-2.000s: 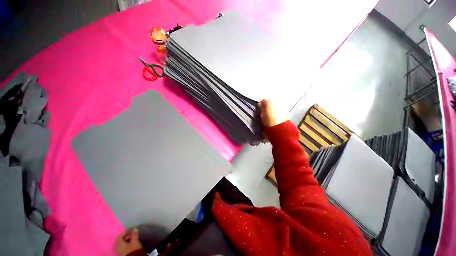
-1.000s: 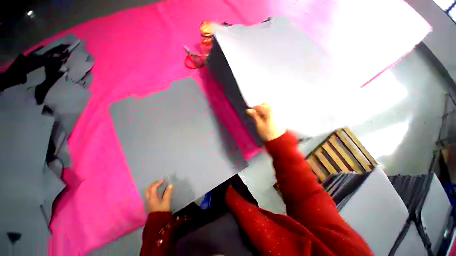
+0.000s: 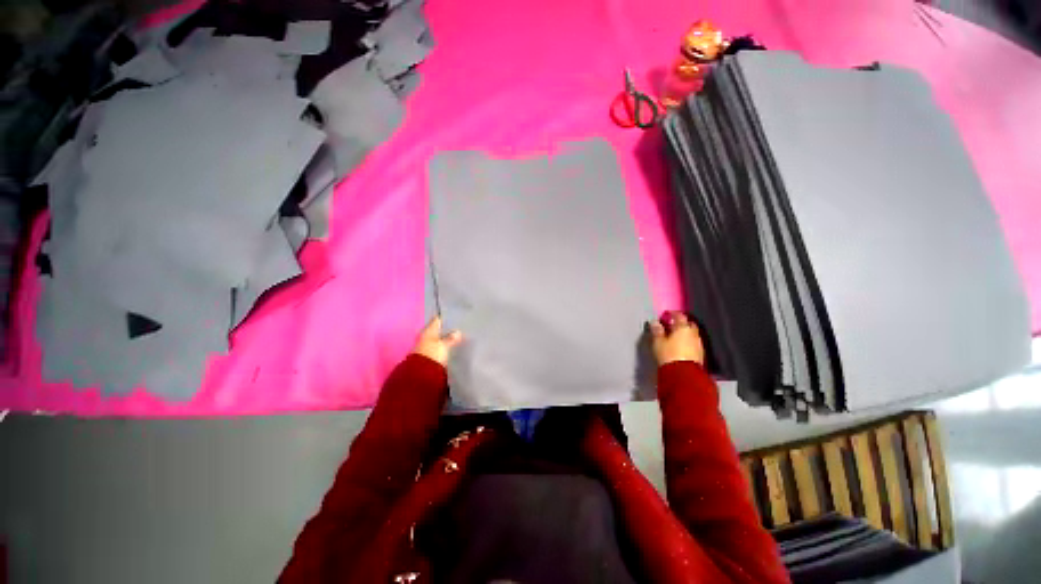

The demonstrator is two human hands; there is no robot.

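A grey cut panel (image 3: 537,262) with a notched far edge lies flat in front of me at the edge of the pink-covered table (image 3: 377,331). A second edge shows along its left side. My left hand (image 3: 437,341) grips its left edge near the front corner. My right hand (image 3: 678,339) grips its right edge near the front corner, fingers partly over a dark shadow. The thick panel stack (image 3: 902,228) stands to the right, its dark layered edges fanned towards me.
Small scissors (image 3: 635,108) with red and dark handles and an orange-gold ornament (image 3: 703,42) lie by the stack's far left corner. An untidy grey and black heap (image 3: 171,194) covers the left. A wooden pallet (image 3: 850,473) and floor stack (image 3: 839,548) are at lower right.
My right hand has moved from the stack's near edge to the panel's right edge. My left hand now holds the panel's left edge. The view has turned to face the panel squarely.
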